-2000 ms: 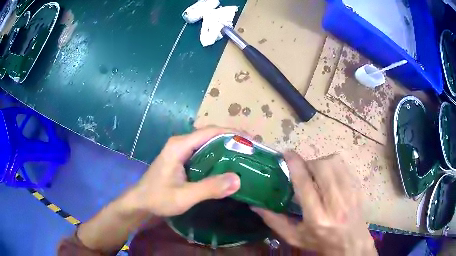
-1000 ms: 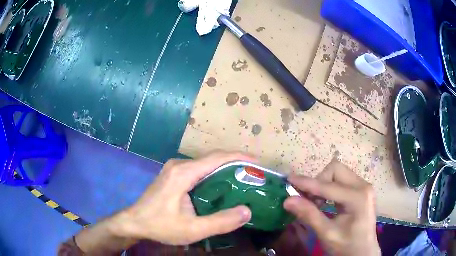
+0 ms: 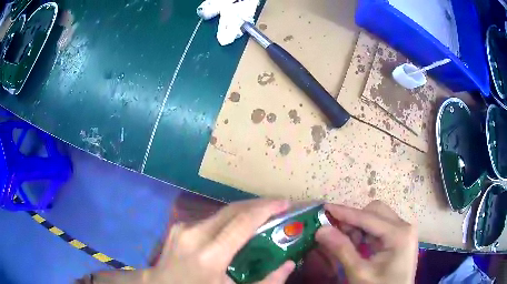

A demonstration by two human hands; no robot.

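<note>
My left hand (image 3: 208, 244) holds a glossy green shell (image 3: 257, 259) at the bottom centre, fingers over its chrome-trimmed rim and thumb on its face. A red-orange lamp piece (image 3: 293, 228) in a silver surround sits on the shell near the rim. My right hand (image 3: 369, 238) is at the shell's right end, thumb and index finger pinching a small silver piece (image 3: 323, 217) against it. Whether that piece is fixed to the shell cannot be told. The shell's underside is hidden.
A hammer (image 3: 306, 80) with a white-wrapped head lies across a spotted cardboard mat (image 3: 244, 152). A white cup (image 3: 408, 76) with a thin rod stands near a blue bin (image 3: 422, 50). More green shells (image 3: 458, 155) lie right and far left. A blue stool (image 3: 36, 163) stands left.
Both hands and the shell have moved lower in the picture, and the shell has tilted, its right end up. My right hand has gone from spread along the shell to a pinch at its end.
</note>
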